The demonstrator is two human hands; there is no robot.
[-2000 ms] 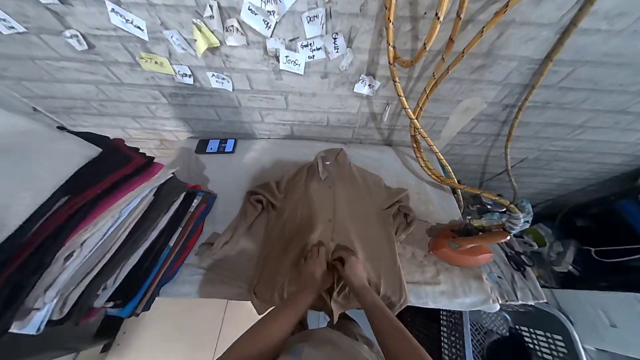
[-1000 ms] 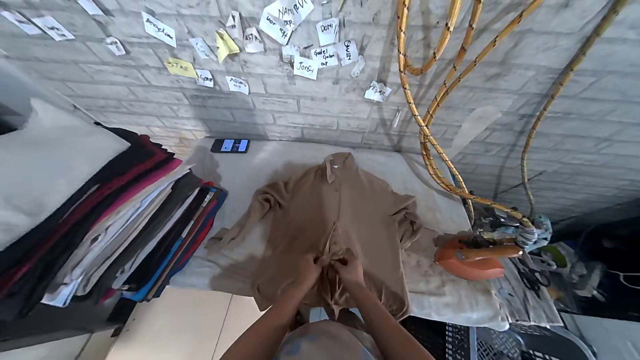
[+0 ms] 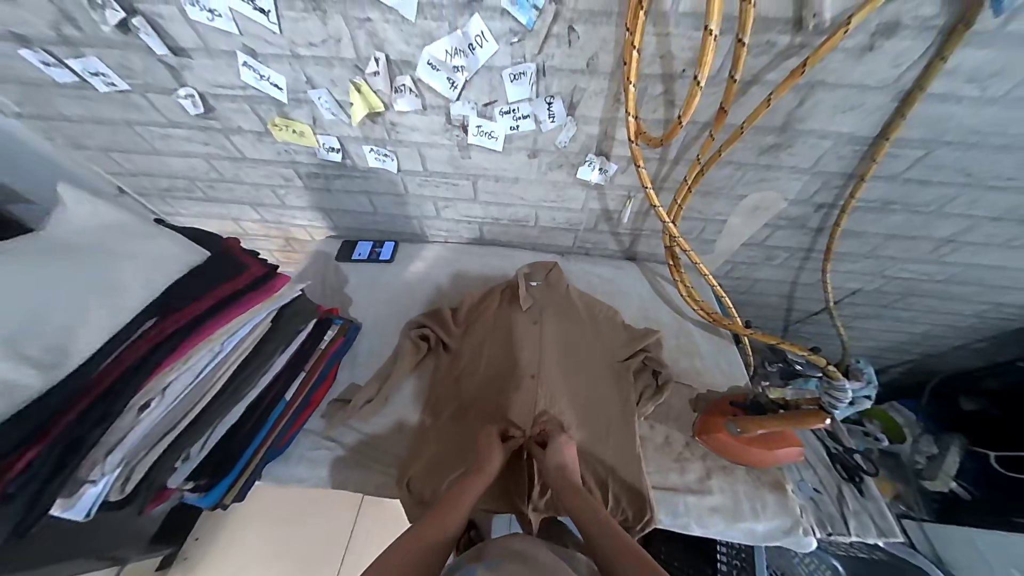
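Observation:
A brown long-sleeved button-up shirt (image 3: 496, 360) lies front up on a pale cloth-covered table (image 3: 432, 272), its collar toward the wall and its lower hem over the near edge. At the front placket in the lower half of the shirt, my left hand (image 3: 496, 448) pinches the fabric from the left. My right hand (image 3: 557, 452) pinches it from the right, fingertips close to those of the left. The fabric is gathered between them; the button there is too small to make out. Several buttons show higher on the placket.
An orange iron (image 3: 748, 444) with a wooden handle rests at the right, below a hanging yellow cord (image 3: 680, 264). Scissors (image 3: 850, 460) lie beyond it. At the left stands a tall stack of folded clothes (image 3: 208, 376). A phone (image 3: 366, 251) lies near the brick wall, which bears paper notes.
Both hands have stayed at the front placket, with small shifts of the fingers. The fabric bunched between them two seconds ago now lies flatter above the hands.

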